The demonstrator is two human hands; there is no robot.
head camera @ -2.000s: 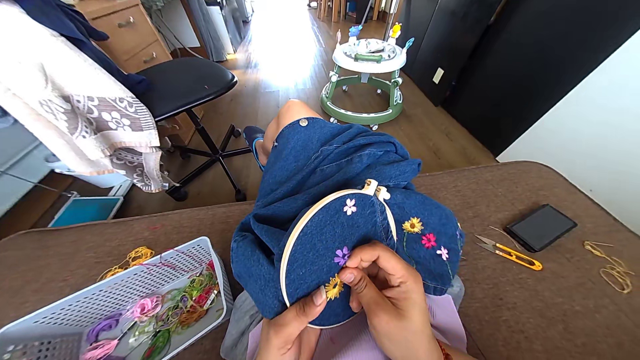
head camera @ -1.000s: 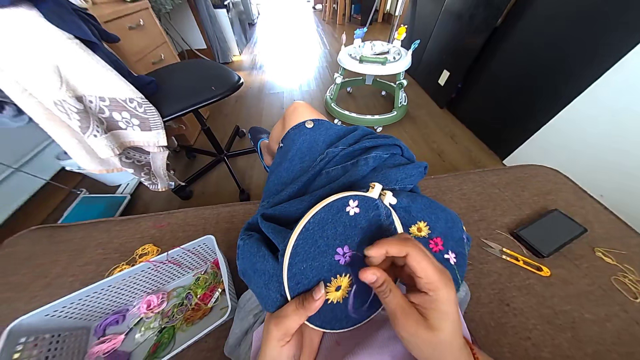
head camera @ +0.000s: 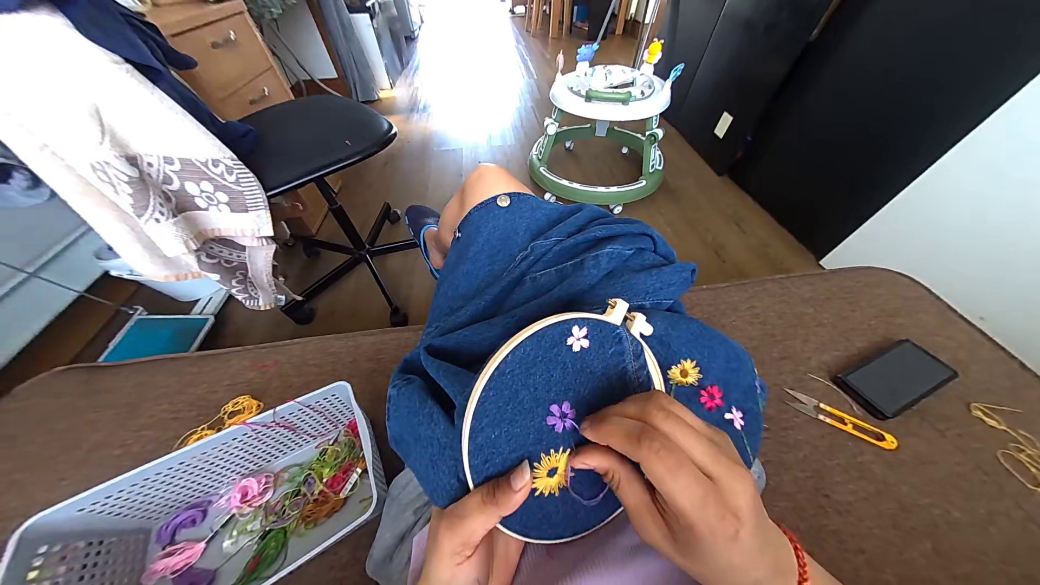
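Observation:
An embroidery hoop holds taut a part of the blue denim garment on my lap. My left hand grips the hoop's lower edge, its thumb on the denim beside a yellow embroidered flower. Just right of a purple embroidered flower, my right hand pinches with thumb and forefinger close to the cloth; a loop of purple thread hangs by its fingertips. Whether a needle is between them cannot be seen. A pale pink flower is stitched near the hoop's top.
At left on the brown seat is a plastic basket of embroidery floss. Yellow thread snips, a black phone-like device and loose thread lie at right. Beyond stand a black swivel chair and a baby walker.
My right hand has come back left toward the purple flower since one second ago. My left hand stays on the hoop.

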